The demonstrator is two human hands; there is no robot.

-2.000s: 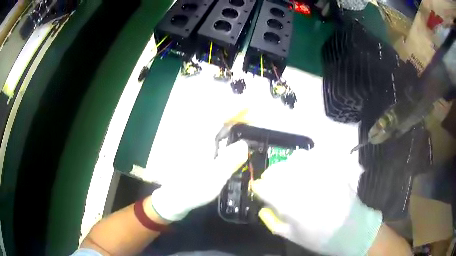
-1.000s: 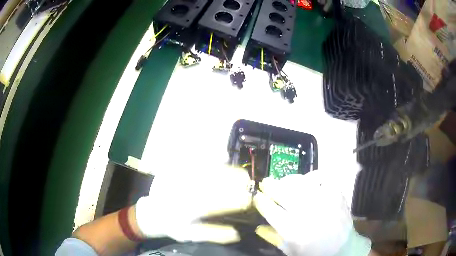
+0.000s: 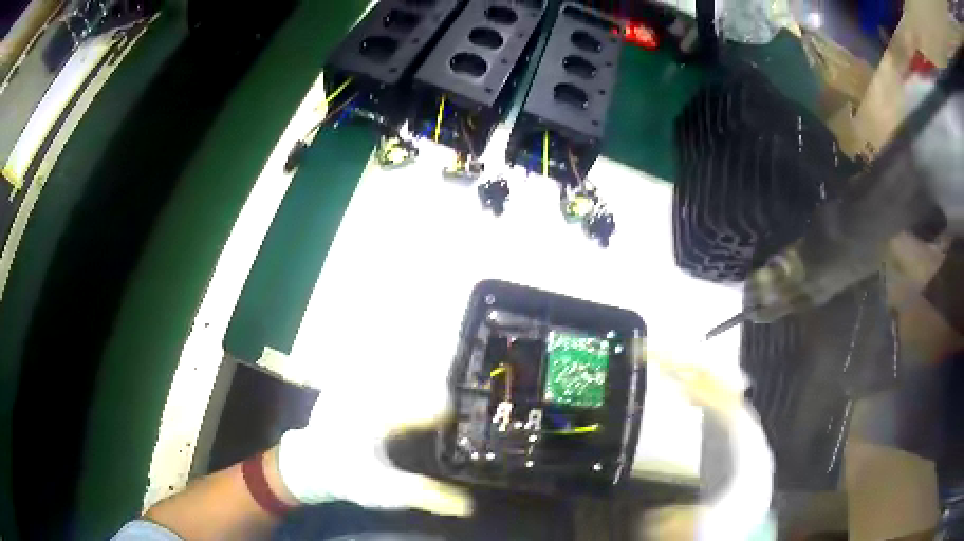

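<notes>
A black squarish housing point(image 3: 631, 423) lies open side up on the white sheet point(image 3: 423, 243). Inside it are a green circuit board point(image 3: 577, 372), short red and yellow wires and small shiny metal pieces. My left hand point(image 3: 370, 454), in a white glove with yellowish fingertips, is at the housing's lower left edge, with thumb and fingers around that edge. My right hand point(image 3: 719, 444), gloved and blurred, is beside the housing's right edge; whether it touches is unclear.
A power screwdriver point(image 3: 777, 285) hangs at the right, its bit pointing left. Three long black socket panels point(image 3: 571, 79) with wired parts lie at the back. Ribbed black covers point(image 3: 740, 174) are stacked at the right. A green conveyor belt point(image 3: 137, 243) runs along the left.
My hands have moved apart from the housing's middle to its sides, uncovering its inside. The right hand has moved right. The screwdriver has shifted slightly left in view.
</notes>
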